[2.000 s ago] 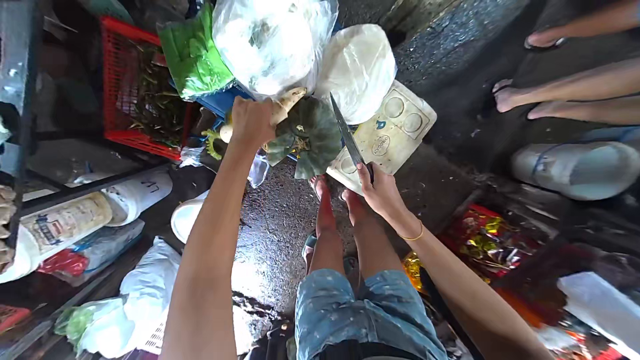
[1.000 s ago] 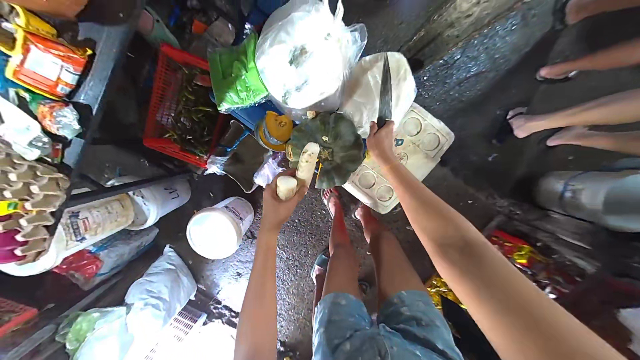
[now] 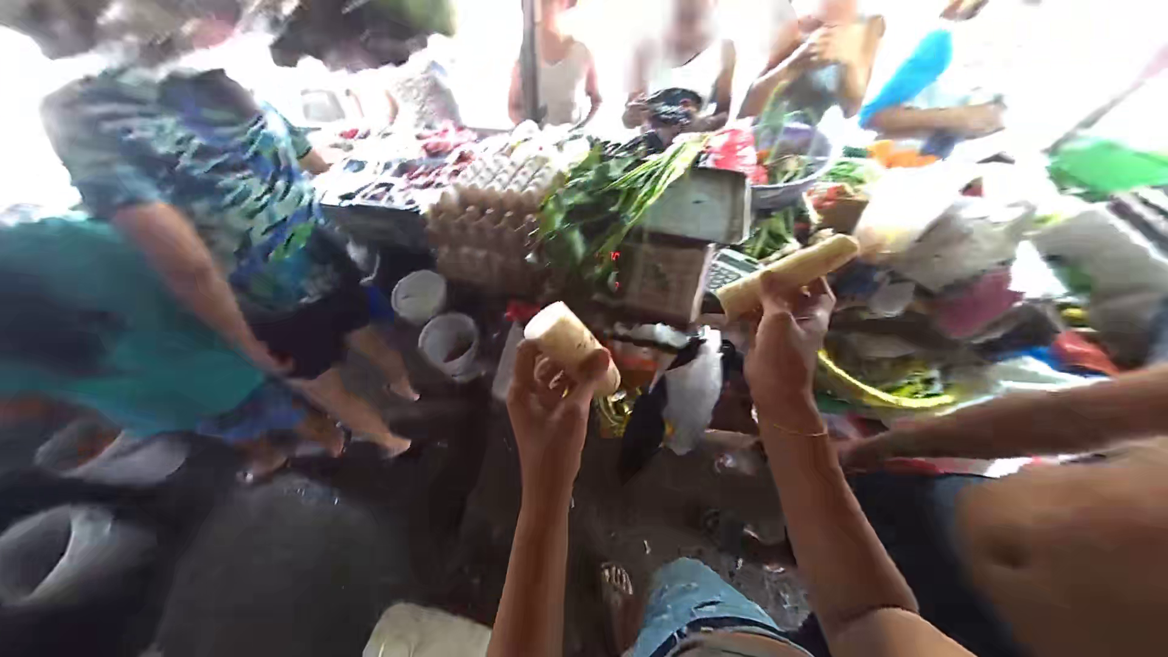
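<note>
My left hand [image 3: 558, 388] grips a short, thick, pale root-vegetable piece [image 3: 570, 345] with a cut, whitish end tilted up to the left. In my right hand [image 3: 794, 338] is a longer pale piece of the same look [image 3: 789, 274], slanting up to the right. The two pieces are held apart in the air, in front of a market stall. Beyond them lie leafy greens [image 3: 584, 205] and a digital scale or calculator [image 3: 730, 269], which of the two I cannot tell. No knife is visible in either hand.
Stacked egg trays [image 3: 484, 219] stand on the stall. White buckets [image 3: 449, 345] are on the floor at left, near a person in a patterned shirt [image 3: 210, 173]. At right, another person's bare arm and torso [image 3: 1077, 529] are close. Several people stand behind the stall.
The view has swung from the floor, squash and red crate up to the stall. My right hand held a knife earlier and now holds a pale piece; my left held two pieces, now one.
</note>
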